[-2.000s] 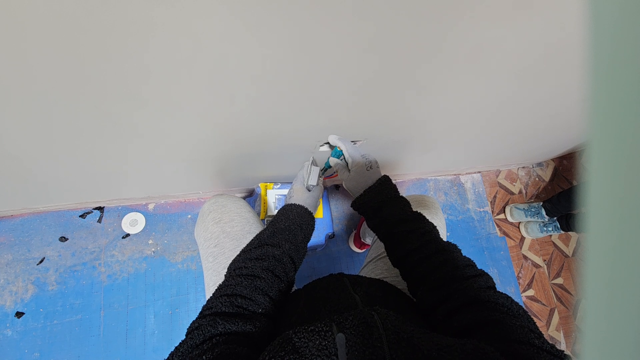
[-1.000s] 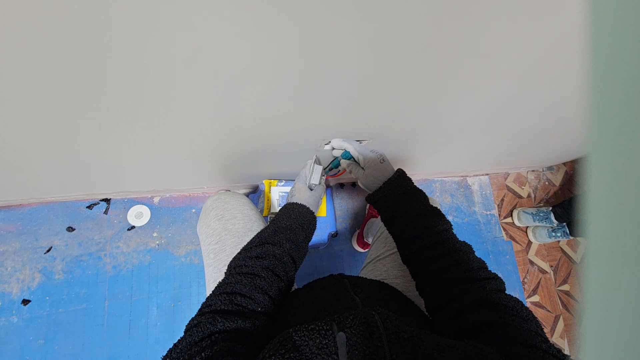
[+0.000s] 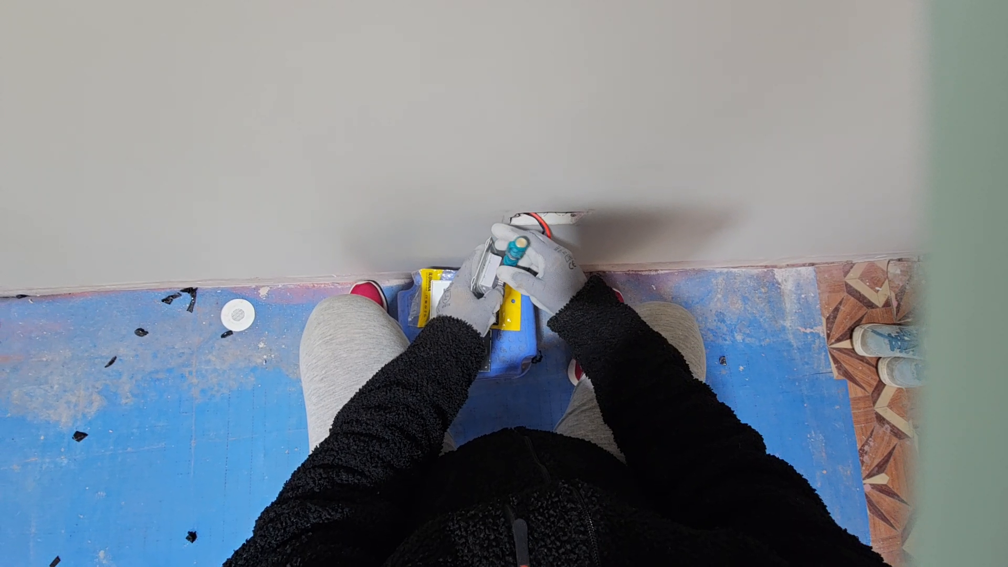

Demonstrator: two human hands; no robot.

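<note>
My left hand (image 3: 470, 298), in a pale work glove, grips a small grey-and-white rectangular fitting (image 3: 487, 268), possibly a wall socket or switch. My gloved right hand (image 3: 547, 272) is closed around the teal handle of a screwdriver (image 3: 516, 250), held against the fitting; its tip is hidden. Just beyond my hands, a red wire (image 3: 540, 224) comes out of a cut opening (image 3: 563, 217) low in the grey wall. Under my hands a blue plastic case (image 3: 516, 346) stands on the floor, with a yellow-and-white package (image 3: 510, 311) on top.
Blue floor covering (image 3: 197, 417) runs along the wall. A white round disc (image 3: 237, 315) and black scraps (image 3: 189, 298) lie on it at left. At right are patterned wooden flooring (image 3: 874, 449), a pair of light blue shoes (image 3: 888, 342) and a blurred green vertical edge (image 3: 967, 283).
My right hand has shifted its hold, and the screwdriver's handle now points up towards the camera. The wall opening and red wire show more plainly beyond my hands.
</note>
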